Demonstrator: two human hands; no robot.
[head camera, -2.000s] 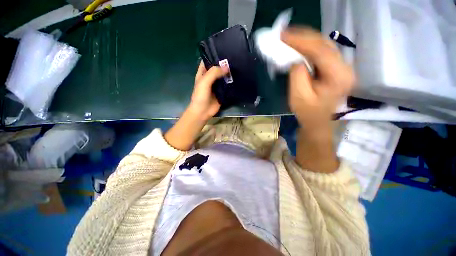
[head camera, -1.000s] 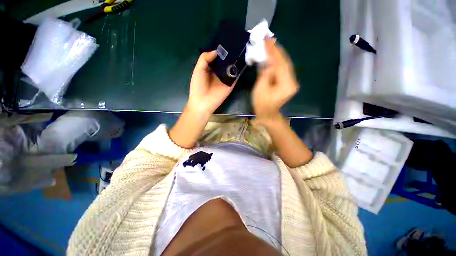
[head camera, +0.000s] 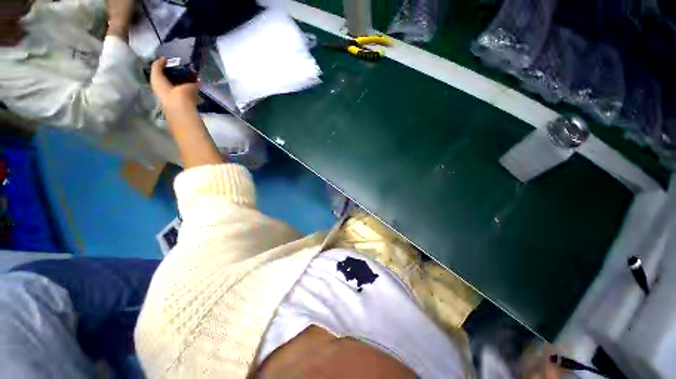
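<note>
My left hand (head camera: 176, 90) is stretched out to the upper left and holds a flat black electronic unit (head camera: 180, 58) with a small white label on it. The unit is beyond the left end of my bench mat, close to another person's work area. My right hand (head camera: 547, 357) is low at the right, blurred and partly hidden beside the white foam tray (head camera: 658, 326); I cannot tell whether it holds anything. The white cloth cannot be made out. A black plug (head camera: 637, 272) lies on the foam, and another black lead (head camera: 578, 364) is close to my right hand.
Bubble wrap bags (head camera: 268, 58) lie at the mat's left end, beside yellow-handled pliers (head camera: 368, 47). A bottle with a round metallic top (head camera: 568, 133) stands at the back. Bagged parts (head camera: 548, 52) hang behind. A neighbouring person's sleeve (head camera: 70, 83) is at upper left.
The view has swung left. My left hand has carried the unit from over the mat to the far upper left. My right hand has moved away from the unit to the lower right.
</note>
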